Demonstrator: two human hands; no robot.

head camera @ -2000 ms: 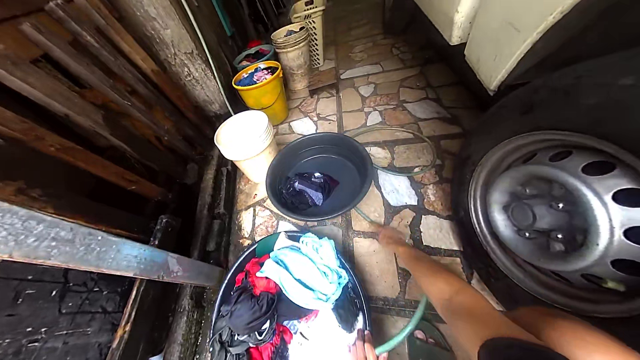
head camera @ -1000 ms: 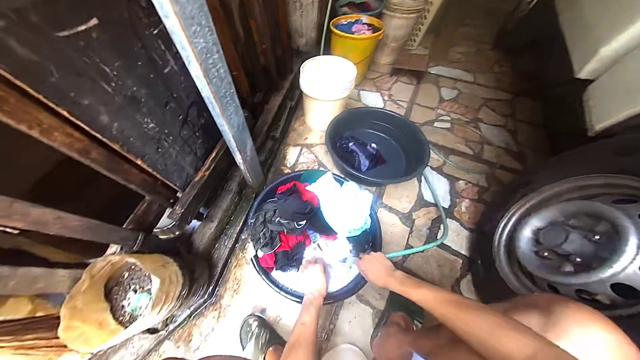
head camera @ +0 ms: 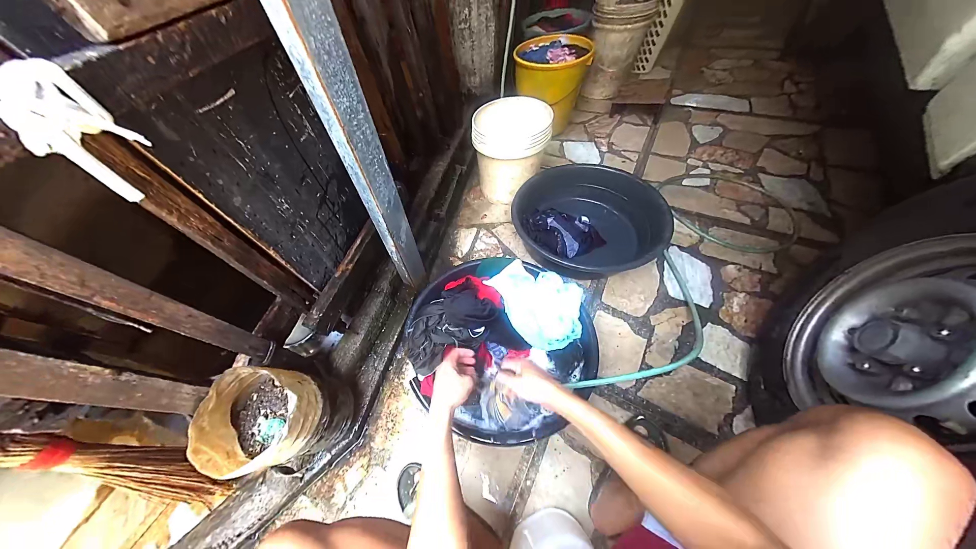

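Observation:
A black plastic basin [head camera: 591, 389] holds wet laundry and sudsy water. Black and red clothes [head camera: 450, 324] lie at its left, a pale blue cloth [head camera: 537, 305] at its upper right. Over the near half of the basin, my left hand [head camera: 455, 375] has bent fingers at a garment by the black cloth. My right hand [head camera: 526, 379] is just right of it, fingers at a wet, patterned garment [head camera: 496, 400]; blur hides whether either hand grips cloth. Beyond stands a second black basin [head camera: 637, 217] with a dark garment [head camera: 564, 232] in water.
A green hose [head camera: 690, 354] runs over the stone paving to the near basin. Cream buckets [head camera: 512, 149] and a yellow bucket of clothes [head camera: 557, 84] stand farther back. A vehicle wheel [head camera: 884, 335] is at the right; a metal post [head camera: 351, 137], a sack [head camera: 213, 435] and a stick broom [head camera: 130, 461] are left.
My right hand has moved from beside the hose at the basin's right rim to over the laundry, close to my left hand. The view has swung left since the earliest frame.

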